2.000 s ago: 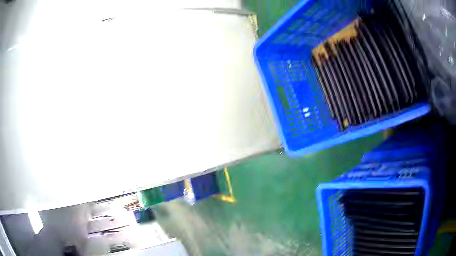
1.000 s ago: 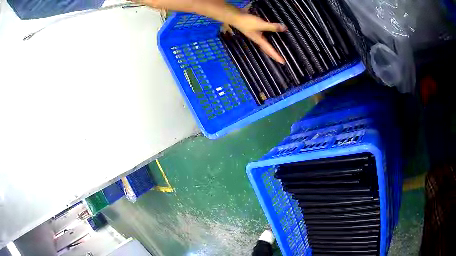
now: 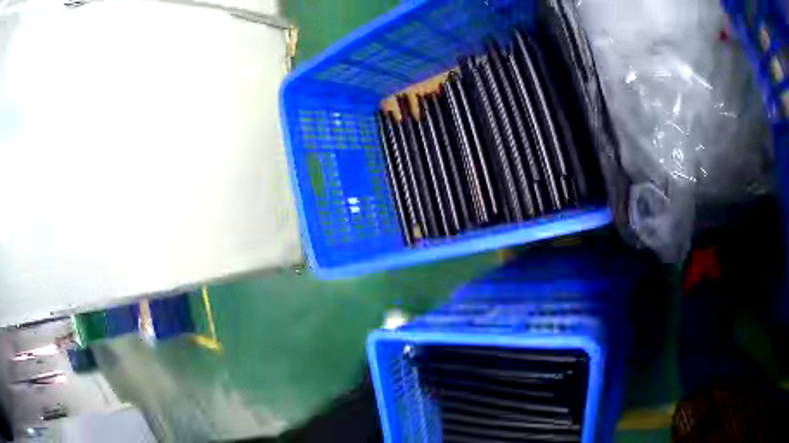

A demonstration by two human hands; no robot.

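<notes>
The upper blue crate [image 3: 298,199] stands beside the white table. Black slim parts [image 3: 471,156] lie in parallel rows in its right part, and its left part shows a bare slotted floor. A tan cardboard patch [image 3: 424,90] shows at the parts' upper ends. A lower blue crate [image 3: 484,330] holds more black slim parts [image 3: 502,394] in close rows and is cut off by the bottom edge. Neither of my hands is in the picture. The frame is somewhat blurred.
The white table [image 3: 147,156] fills the left. A crumpled clear plastic bag [image 3: 683,104] lies right of the upper crate. Green floor [image 3: 285,346] with yellow lines runs below the table. Small distant crates [image 3: 169,317] stand at lower left. A dark shape lies at the bottom edge.
The hand that lay over the parts in the upper crate has gone out of view. The camera view has shifted and turned, so the crates appear lower and at a different tilt.
</notes>
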